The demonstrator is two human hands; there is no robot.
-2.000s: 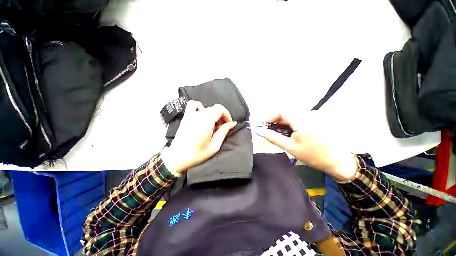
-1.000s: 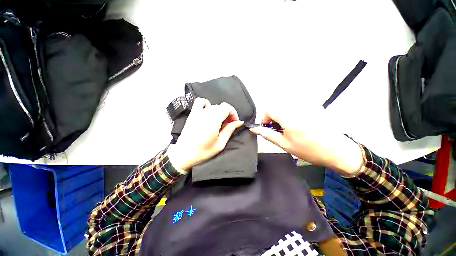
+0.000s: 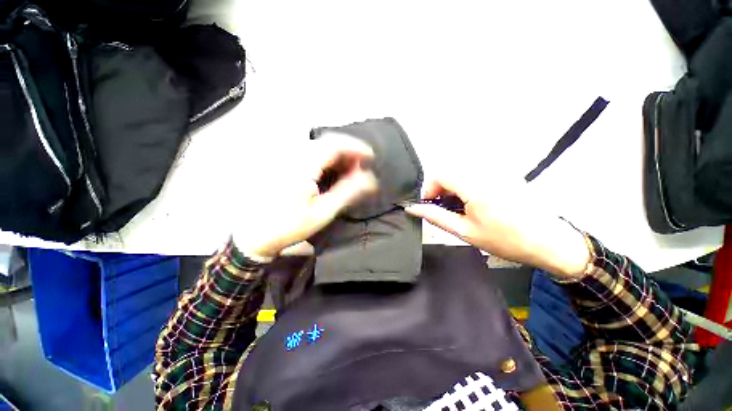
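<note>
A dark grey fabric pouch (image 3: 373, 253) lies at the table's front edge, against the apron. A raised seam crosses its middle. My left hand (image 3: 325, 193) is blurred over the pouch's upper left part, fingers curled; whether it grips the fabric cannot be told. My right hand (image 3: 490, 229) is at the pouch's right edge, closed on small dark thread snips (image 3: 449, 203). Their tip is at the right end of the seam. The printed label is not visible now.
Black backpacks (image 3: 136, 128) with silvery zippers lie at the left. More black bags (image 3: 674, 160) are at the right. A black webbing strip (image 3: 567, 140) lies on the white table (image 3: 449, 64). A blue bin (image 3: 136, 313) stands below at left.
My left hand has moved off the seam, up and left, and its fingers are blurred. My right hand stays at the pouch's right edge. The whole view has shifted slightly.
</note>
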